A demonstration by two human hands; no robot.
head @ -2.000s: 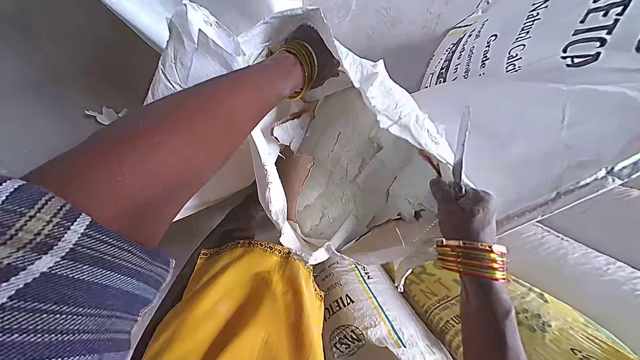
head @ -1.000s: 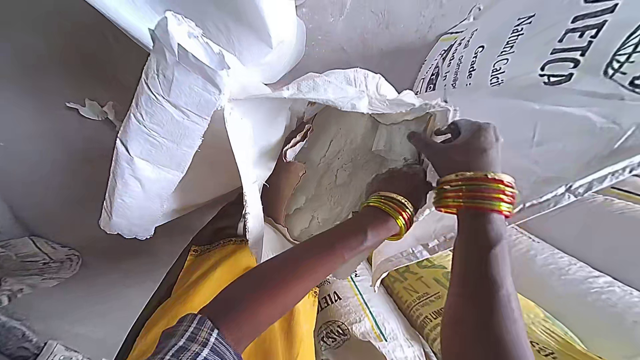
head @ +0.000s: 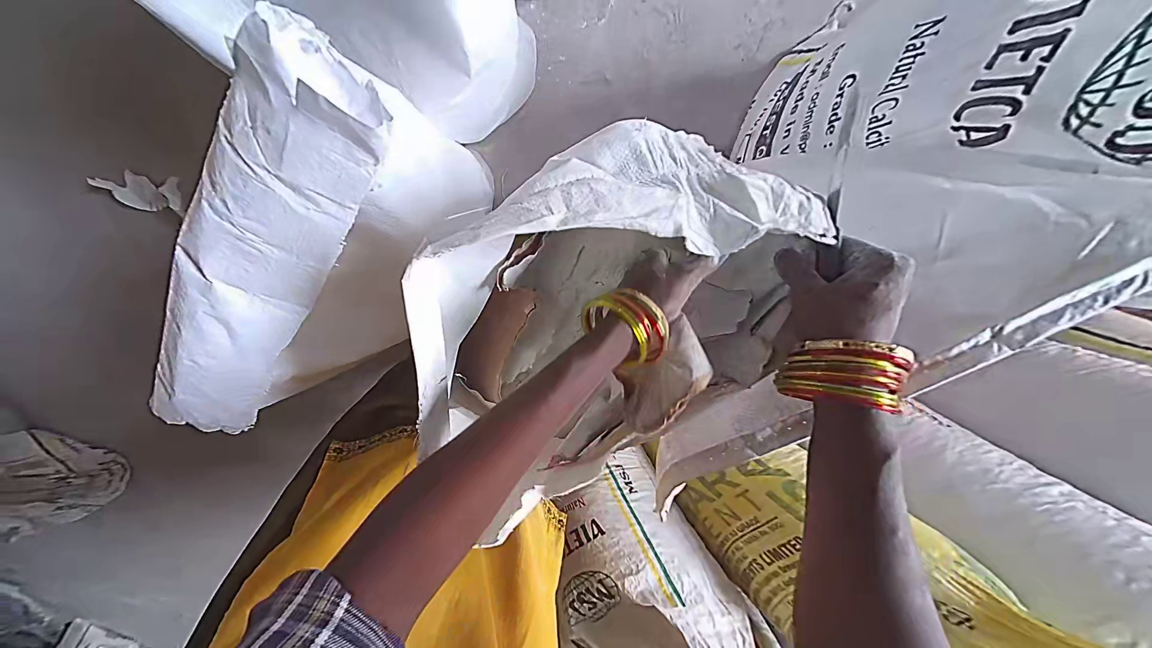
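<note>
A torn white woven sack [head: 621, 184] with a paper lining [head: 576, 261] gapes in the middle of the head view. Inside its mouth is my left hand [head: 670, 274], wearing yellow and red bangles, beside crumpled brown paper [head: 670, 373]; its fingertips are partly hidden by the sack's rim. At the right edge of the opening, my right hand [head: 850, 283] is closed around a thin knife-like tool, whose narrow blade [head: 839, 171] points up. The sack's edge touches this hand. The sack's contents are mostly hidden by paper and the hands.
Large printed white sacks [head: 999, 207] lie at the right. A folded white sack [head: 270, 216] is at the left, near a torn scrap [head: 139, 192]. Below are a printed white sack [head: 639, 558], a yellow sack [head: 747, 513] and yellow cloth [head: 360, 522].
My left hand has moved from the sack's upper rim down into its mouth, then slightly away from my right hand. The sack's upper rim has folded over the opening.
</note>
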